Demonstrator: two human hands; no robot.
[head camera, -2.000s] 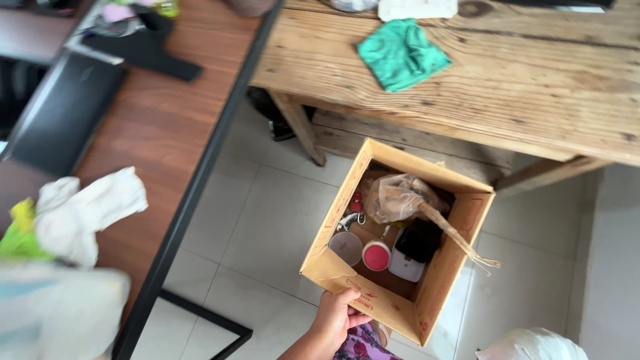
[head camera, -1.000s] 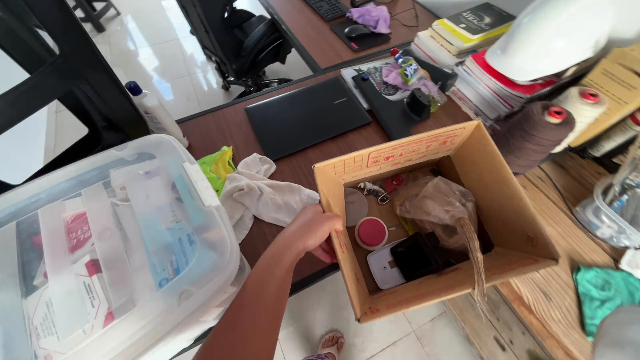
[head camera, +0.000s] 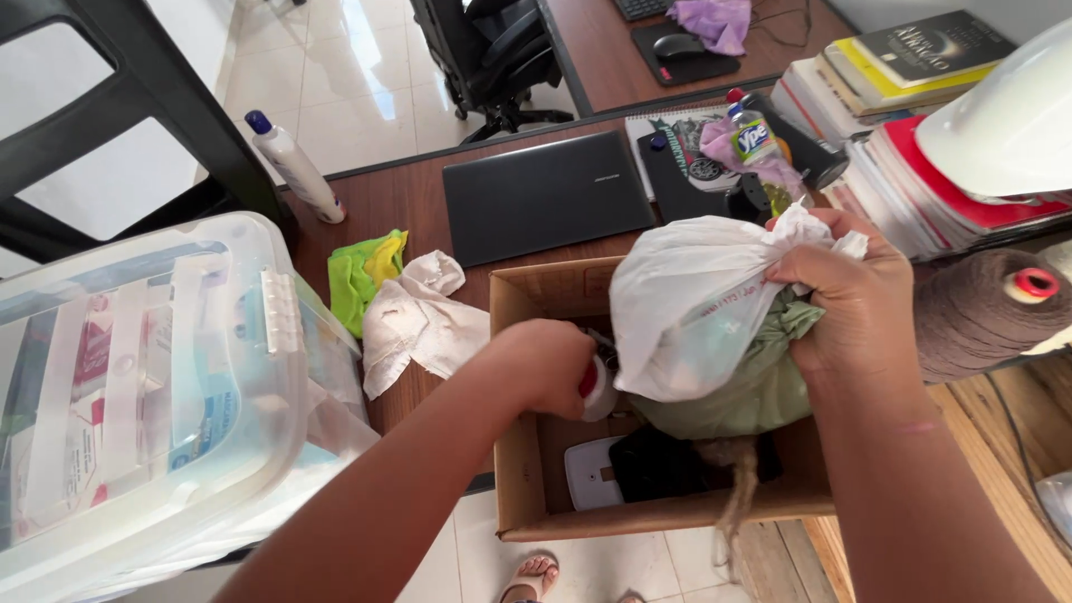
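A cardboard box sits at the edge of the desk. My right hand grips the gathered necks of a white plastic bag and a green plastic bag, held over the box's right part. Inside the box, my left hand is closed around a white round container with a red part; its fingertips are hidden. Below it lie a white plastic device and a black object. A beige stringy end hangs over the near wall.
A clear plastic storage bin stands at left, beside cloths and a spray can. Behind the box lie a closed laptop and a dish soap bottle. Books, a white helmet and a thread cone are at right.
My left hand has moved from the box's rim down into it and taken hold of the round container. My right hand has come into view holding the two bags.
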